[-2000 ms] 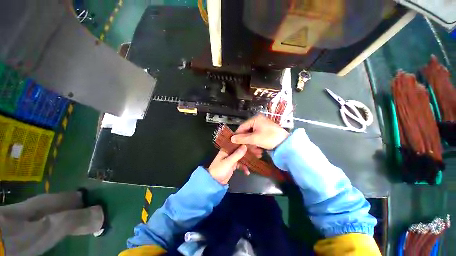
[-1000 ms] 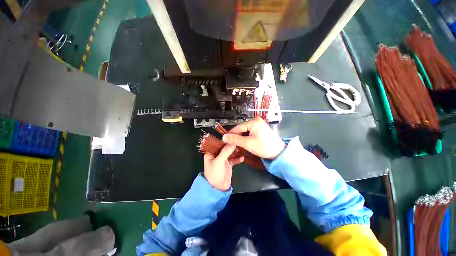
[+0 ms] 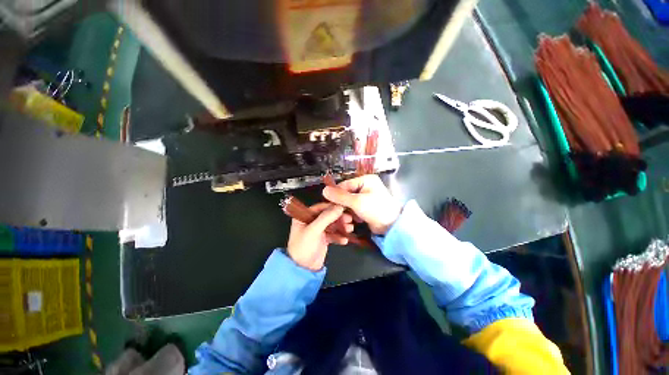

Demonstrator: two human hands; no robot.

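My left hand [image 3: 314, 233] is closed around a bundle of reddish-brown lead wires [image 3: 299, 209], whose pale tips fan out to the upper left. My right hand [image 3: 365, 203] touches the left one and pinches a few wires, their ends pointing up toward the press. The crimping applicator [image 3: 312, 157] sits just above my hands, under the crimping machine [image 3: 249, 55]. A small finished wire bundle [image 3: 453, 214] with dark tips lies right of my right hand. The terminal strip [image 3: 192, 178] runs into the applicator from the left.
Scissors [image 3: 487, 121] and a brass fitting [image 3: 398, 94] lie on the bench right of the press. A broad grey plate [image 3: 81, 176] covers the left, over white paper [image 3: 150, 233]. Green and blue wire trays [image 3: 610, 322] stand at the right. A yellow crate [image 3: 44, 304] is at lower left.
The view has shifted and turned. My right hand now holds a few wires apart from the bundle in my left hand. The dark-tipped bundle on the bench has come into view.
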